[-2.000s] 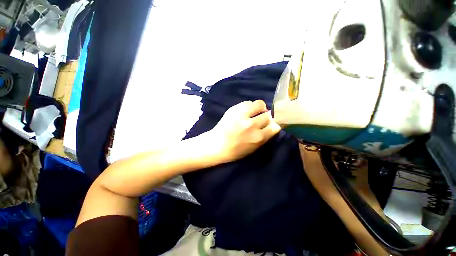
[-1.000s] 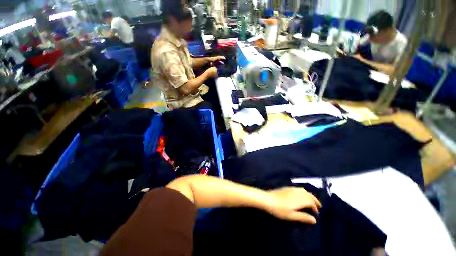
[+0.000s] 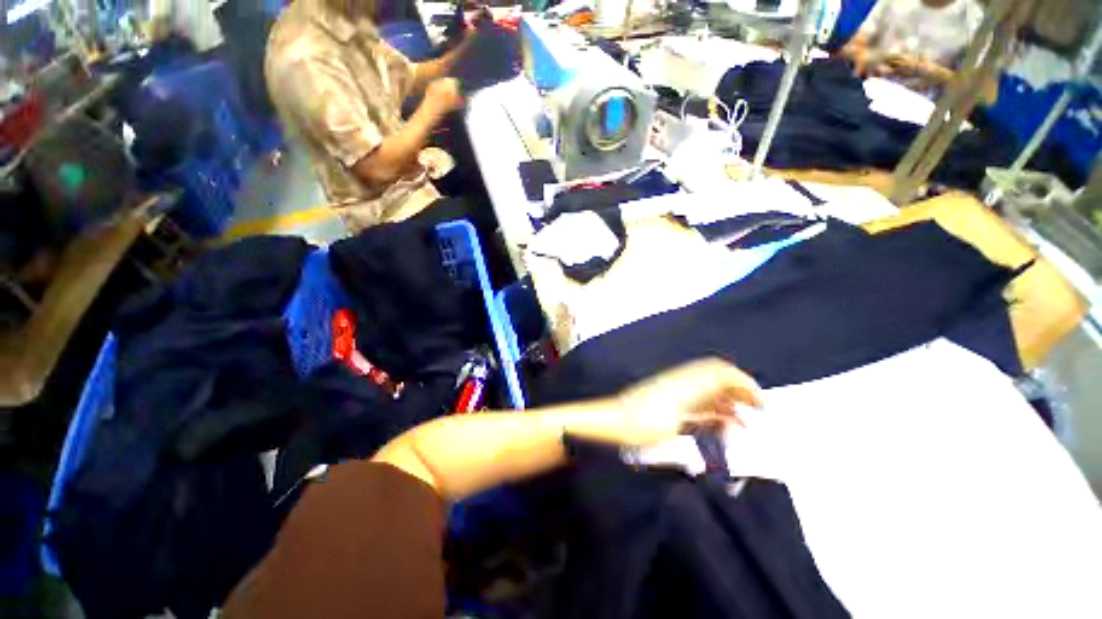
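Note:
My left hand [image 3: 691, 401] reaches in from the lower left over the white tabletop, blurred, with its fingers bent. A narrow dark strip [image 3: 713, 453], likely the zipper end, shows just below the fingertips; whether they pinch it, I cannot tell. The strip runs down to a dark navy garment panel [image 3: 677, 532], which lies bunched over the table's near edge and the lap area. My right hand is not in view.
A long dark panel [image 3: 786, 302] lies along the table's far edge. Blue crates [image 3: 498, 327] at left hold dark cloth and red items. Beyond stand another sewing machine [image 3: 598, 121] and a person in a patterned shirt [image 3: 344, 109]. Another person sits at far right.
The view has swung from the sewing machine towards the crates and neighbouring tables. The dark panel has left the machine head and, since the last frame, shifted left; more white tabletop shows.

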